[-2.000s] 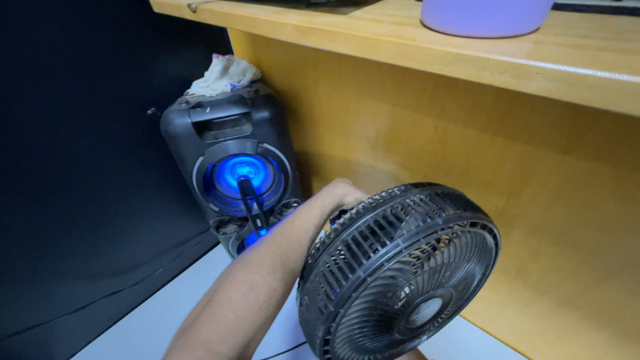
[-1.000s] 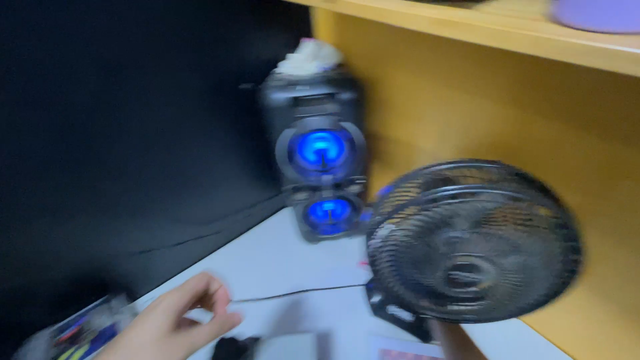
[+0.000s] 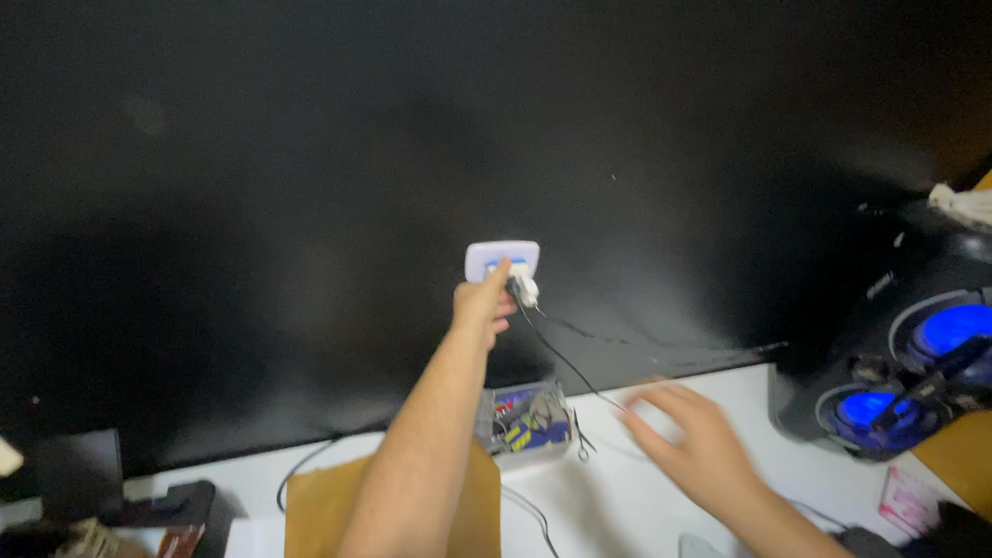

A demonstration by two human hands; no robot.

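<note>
A white wall outlet plate (image 3: 482,253) is fixed to the black wall. My left hand (image 3: 487,301) reaches up to it, fingers closed around a black plug (image 3: 513,287) on a thin black cord (image 3: 564,358). Beside that plug sits a white plug or adapter (image 3: 528,290). How far the black plug is seated cannot be told. My right hand (image 3: 690,434), blurred, is lower right, thumb and index finger parted near the cord; whether they touch it is unclear.
An open box (image 3: 535,457) of small items stands against the wall, scissors (image 3: 583,446) beside it. A black speaker (image 3: 806,387) with blue lights is on the right of the white desk (image 3: 628,496). A brown board (image 3: 310,504) lies lower left.
The view has swung left, and the black fan seen in both earlier frames is out of view. One hand is now at the wall outlet, on the black plug.
</note>
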